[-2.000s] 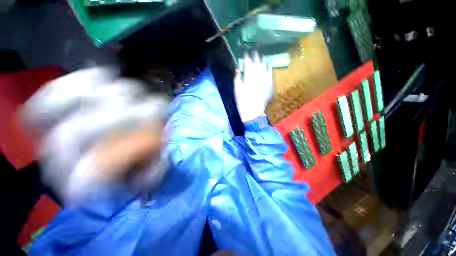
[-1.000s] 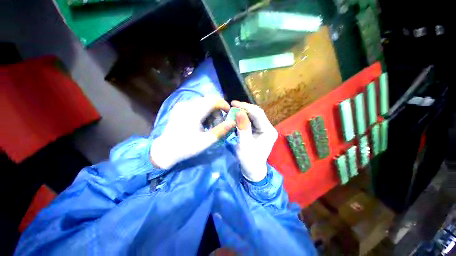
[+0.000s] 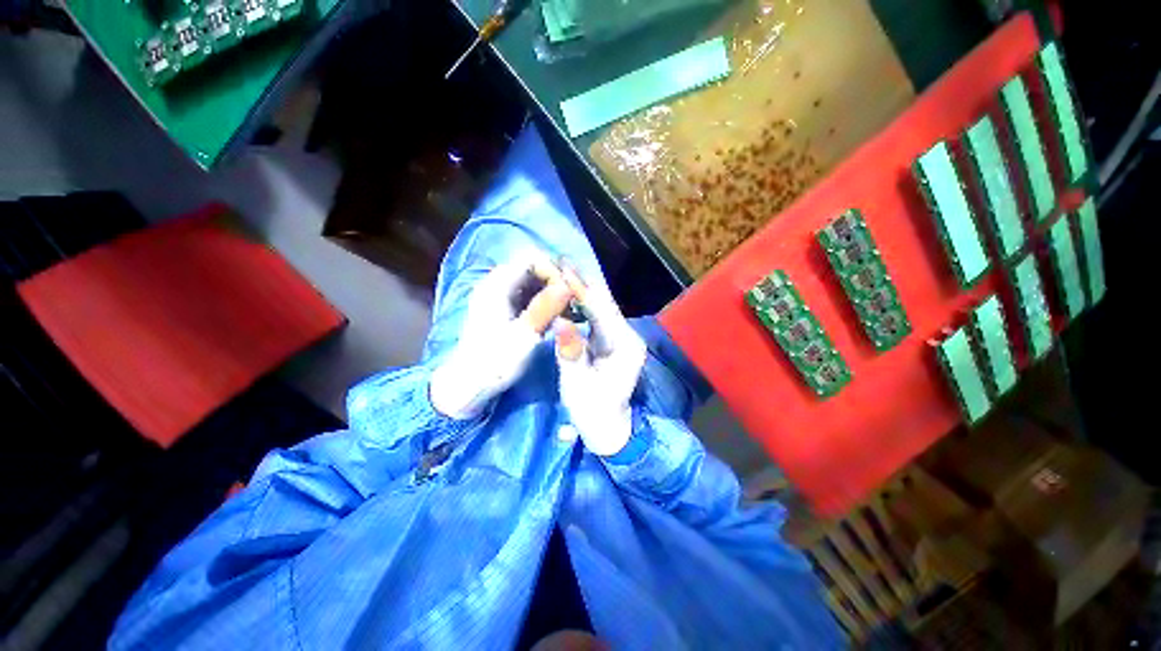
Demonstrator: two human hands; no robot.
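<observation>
My left hand (image 3: 490,341), in a white glove with bare fingertips, is raised over my lap. My right hand (image 3: 604,369), gloved the same way, meets it fingertip to fingertip. Both pinch a thin strip (image 3: 577,309), seen almost edge-on and mostly hidden by the fingers. Two bare circuit board strips (image 3: 798,333) lie side by side on the red mat (image 3: 751,420). Several covered boards (image 3: 952,214) with pale green tops lie in two rows at the mat's right. A loose pale green strip (image 3: 647,88) lies on the bench, partly over the tan sheet.
The tan sheet (image 3: 879,89) carries many amber dots under shiny film. A pointed tool (image 3: 490,28) lies at the bench edge. A green surface with circuit boards (image 3: 210,41) is top left. Another red sheet (image 3: 178,318) is at left. Cardboard boxes (image 3: 1063,502) stand lower right.
A second ago, the pale green strip showed between my fingertips; now it is mostly hidden. Two seconds ago my hands were apart, the right over the bench. The camera view has shifted.
</observation>
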